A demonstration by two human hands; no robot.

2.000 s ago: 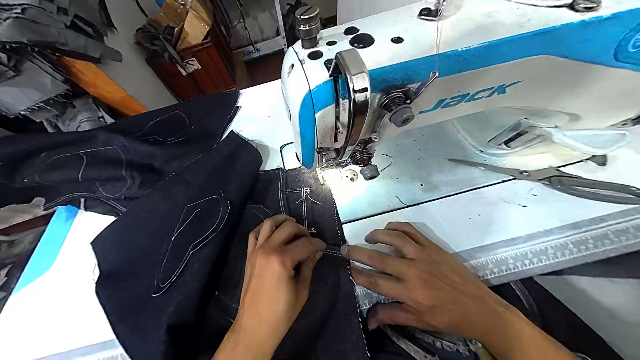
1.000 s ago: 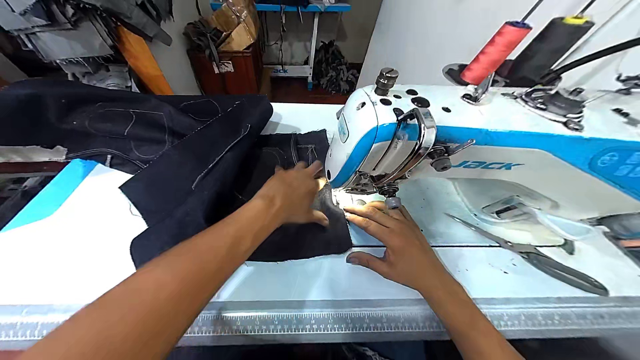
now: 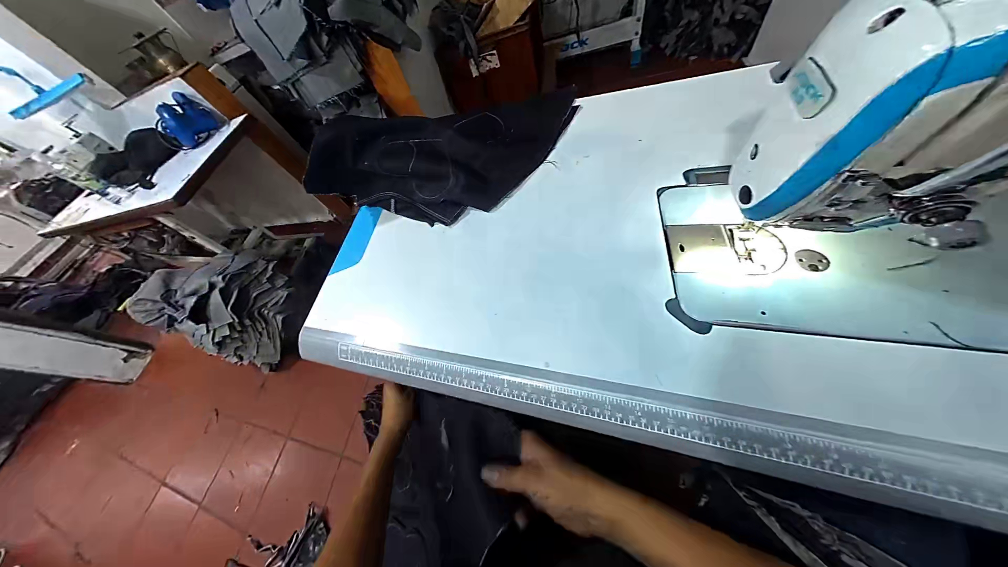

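Observation:
Below the front edge of the sewing table, a dark denim piece (image 3: pixel 449 465) with light chalk-like marks hangs between my hands. My left hand (image 3: pixel 396 409) is at its left side, fingers mostly hidden by the cloth and table edge. My right hand (image 3: pixel 543 484) grips the right side, thumb on top of the cloth. More dark denim pieces (image 3: pixel 472 157) with marked curves lie at the table's back left corner. The Jack sewing machine (image 3: pixel 850 118) stands at the right, its lamp lighting the needle plate (image 3: pixel 701 248); no cloth is under the needle.
A printed ruler strip (image 3: pixel 614 405) runs along the table's front edge. At the left, a stack of grey cloth pieces (image 3: pixel 228 303) rests near the tiled floor (image 3: pixel 197 457), beside another worktable (image 3: pixel 157 181). Grey cloth (image 3: pixel 323 71) is piled behind, next to a brown cabinet (image 3: pixel 496 79).
My hands have moved from the cloth near the needle to below the table's front edge. The denim that lay beside the needle has left that spot. The view has swung left.

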